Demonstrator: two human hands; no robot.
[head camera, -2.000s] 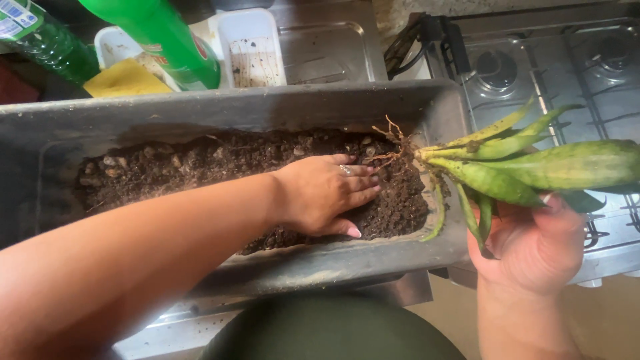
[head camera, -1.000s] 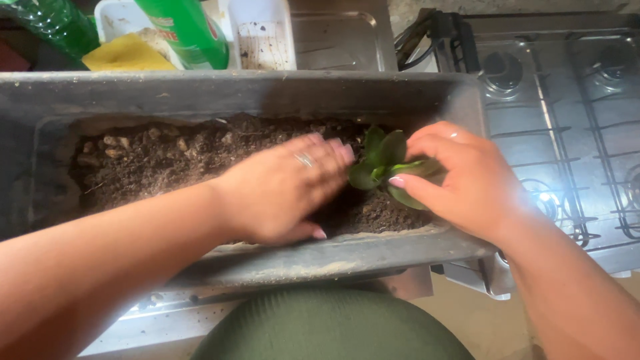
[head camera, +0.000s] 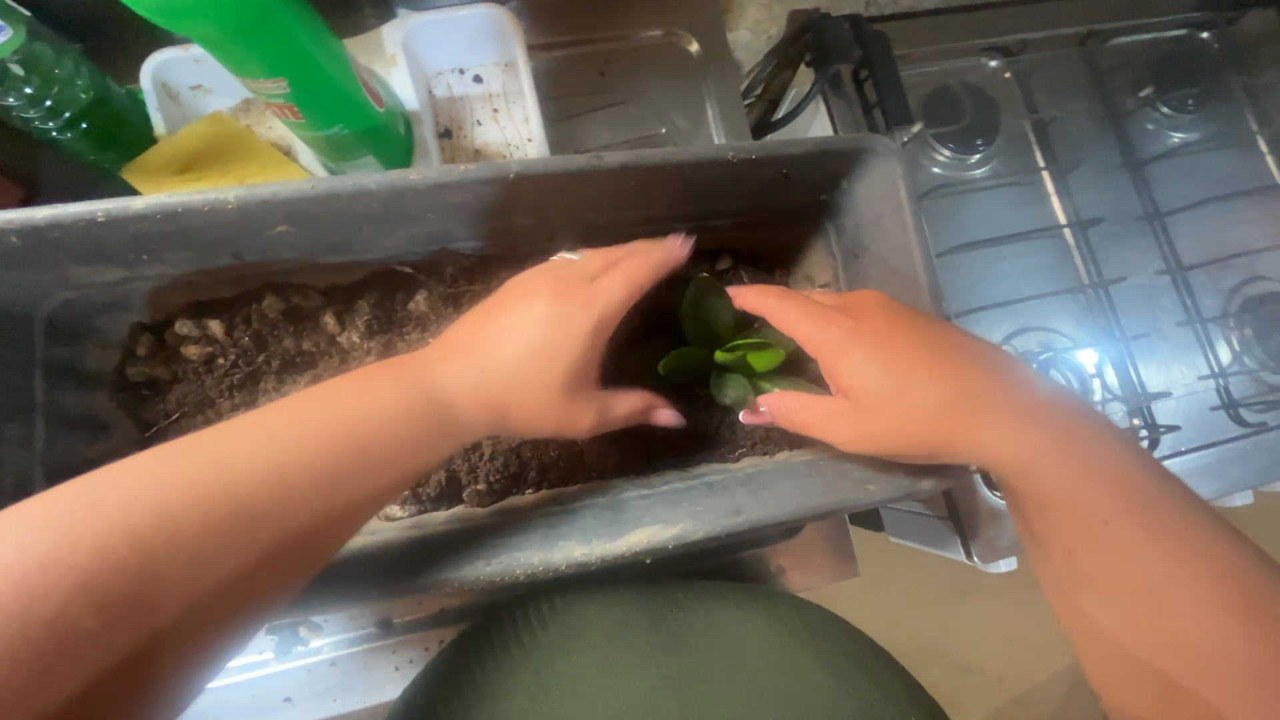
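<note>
A leafy green plant (head camera: 735, 350) stands in the dark soil (head camera: 300, 340) toward the right end of a long grey planter trough (head camera: 640, 525). My right hand (head camera: 870, 375) curves around the plant's right side, thumb and fingers apart at its leaves; whether it grips any leaf is unclear. On the plant's left, my left hand (head camera: 555, 345) hovers over or rests on the soil with thumb and fingers spread, holding nothing. The plant's roots are hidden. Small stones lie in the soil at the left.
Behind the trough are a green plastic bottle (head camera: 310, 80), a clear green bottle (head camera: 70, 90), a yellow cloth or sponge (head camera: 212, 155) and a dirty white tray (head camera: 480, 90). A steel gas stove (head camera: 1080, 230) adjoins the trough on the right, with black cables (head camera: 800, 75) near its back corner.
My right hand has brought the plant from outside the trough's right end into the soil. Its fingers have since spread around the leaves. My left hand has opened beside the plant.
</note>
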